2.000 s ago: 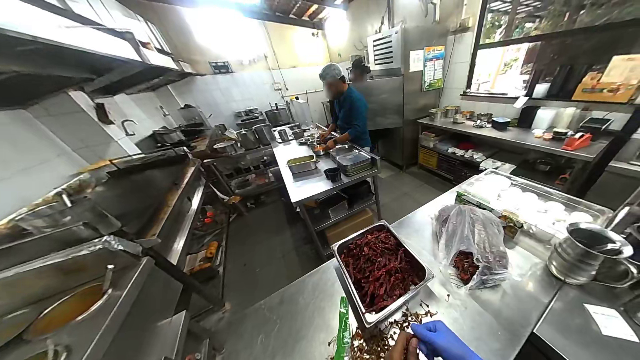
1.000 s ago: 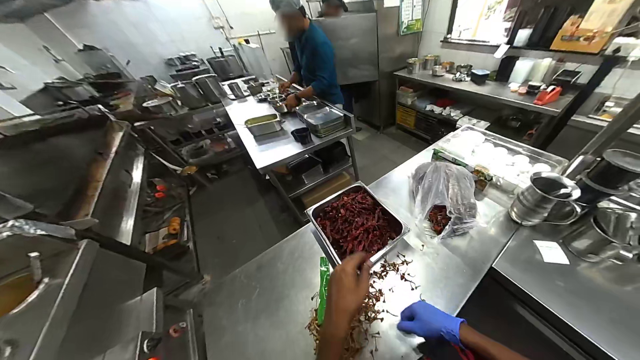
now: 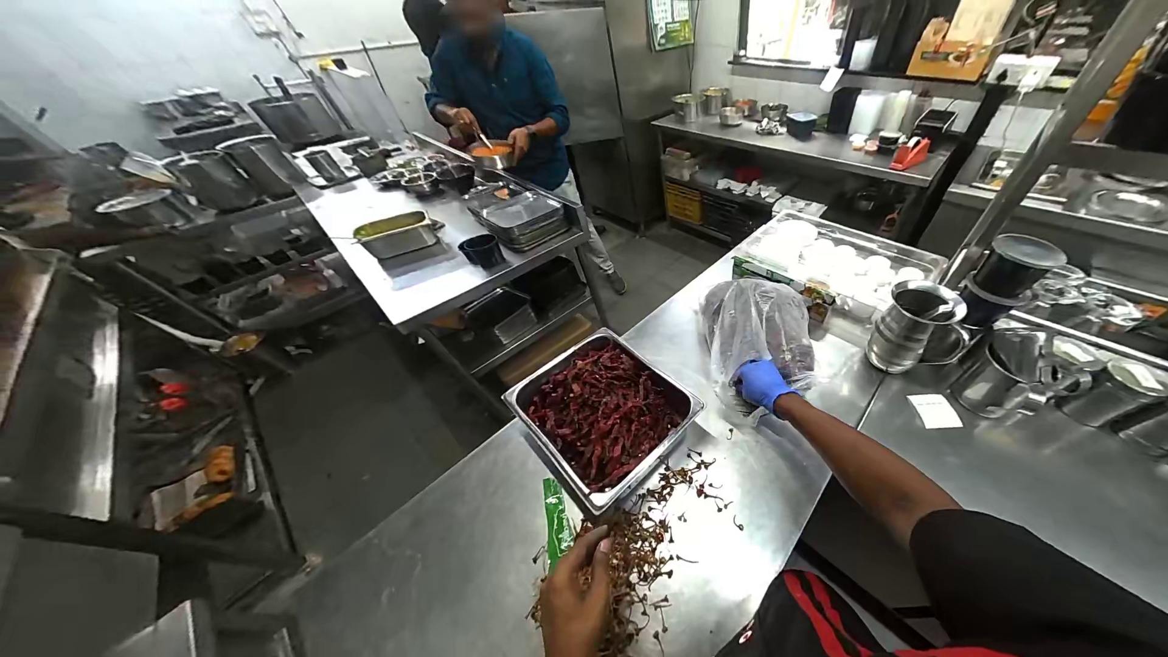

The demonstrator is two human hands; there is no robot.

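My right hand (image 3: 765, 385), in a blue glove, reaches into the mouth of a clear plastic bag (image 3: 753, 319) on the steel table; its fingers are partly hidden, so its grip cannot be told. Bare, my left hand (image 3: 577, 593) is over a scatter of dried chilli stems (image 3: 643, 557), thumb near the fingertips; whether it holds a stem is unclear. Just beyond it stands a square steel pan (image 3: 691, 408) heaped with dried red chillies (image 3: 602, 411). A green plastic packet (image 3: 557, 520) lies left of the stems, by the pan's near corner.
Behind the bag is a clear lidded container (image 3: 849, 265) of white items. Steel jugs (image 3: 912, 324) and a paper slip (image 3: 935, 411) are at right. Across the aisle, a person (image 3: 502, 91) stirs a pot at another steel table (image 3: 351, 265) holding trays and bowls.
My right hand has moved from beside the stems to the plastic bag. My left hand has come back from the pan's near edge to the stems. The view has shifted.
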